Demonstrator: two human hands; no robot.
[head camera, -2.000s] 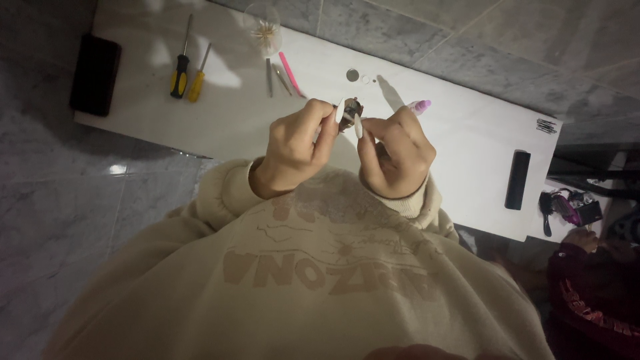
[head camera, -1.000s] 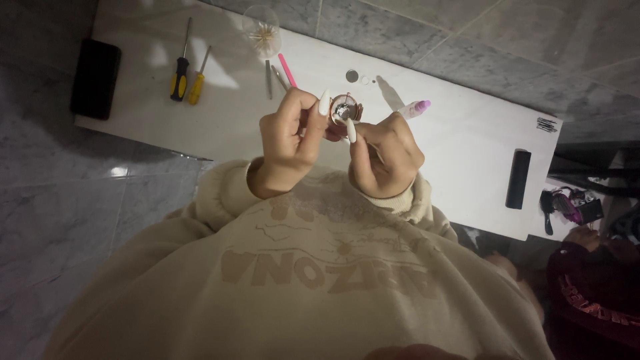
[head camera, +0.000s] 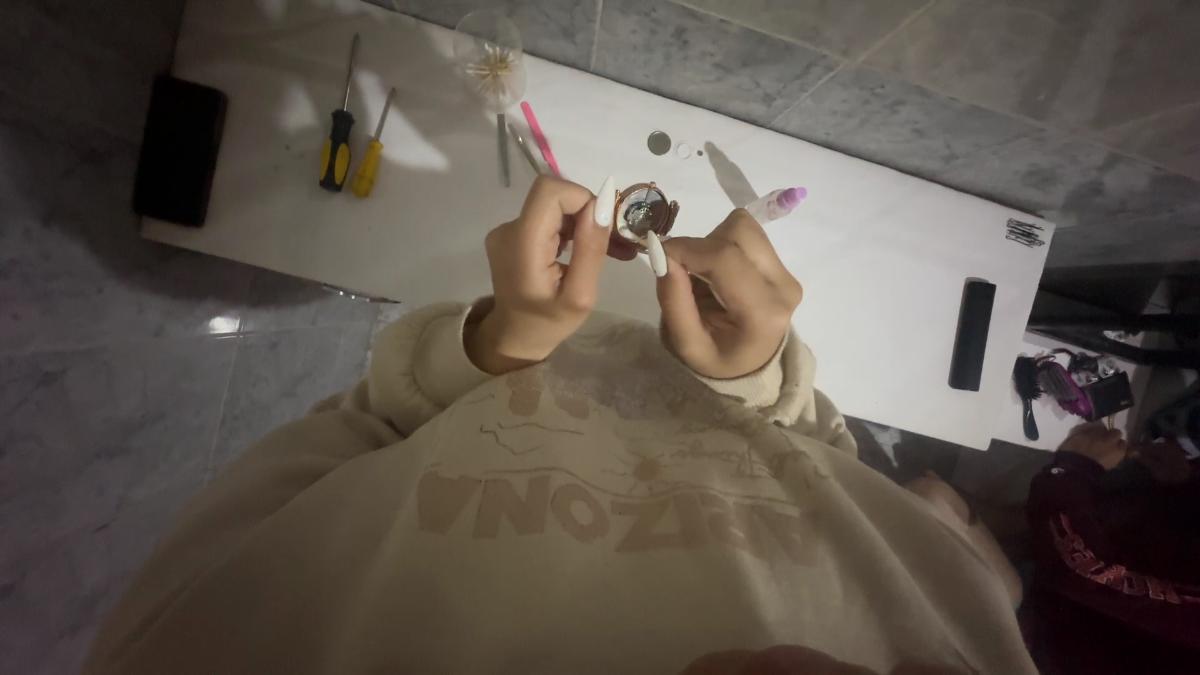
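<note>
Between my two hands is a small round watch case (head camera: 643, 212) with a rose-gold rim, its inner works or face showing. My left hand (head camera: 553, 262) grips its left edge between thumb and fingers. The fingers of my right hand (head camera: 731, 291) pinch at its lower right edge; whether they hold a small part there is not plain. Beyond the watch, on the white table (head camera: 422, 234), lie a grey disc (head camera: 659, 142), a pale ring (head camera: 683, 150) and a tiny brown piece (head camera: 699, 153). A small bottle with a purple cap (head camera: 778, 203) lies past my right hand.
Two screwdrivers, black-yellow (head camera: 336, 155) and yellow (head camera: 368, 169), lie left beside a black phone (head camera: 180, 150). Near the back edge are a clear dish of cotton swabs (head camera: 491, 70), a pink tool (head camera: 540, 139) and thin metal tools (head camera: 503, 150). A black case (head camera: 972, 334) lies right; another person (head camera: 1116, 544) is beyond.
The watch case has turned from edge-on to face up, its round inside now showing. My hands remain close together around it, with the right fingers now at its lower edge.
</note>
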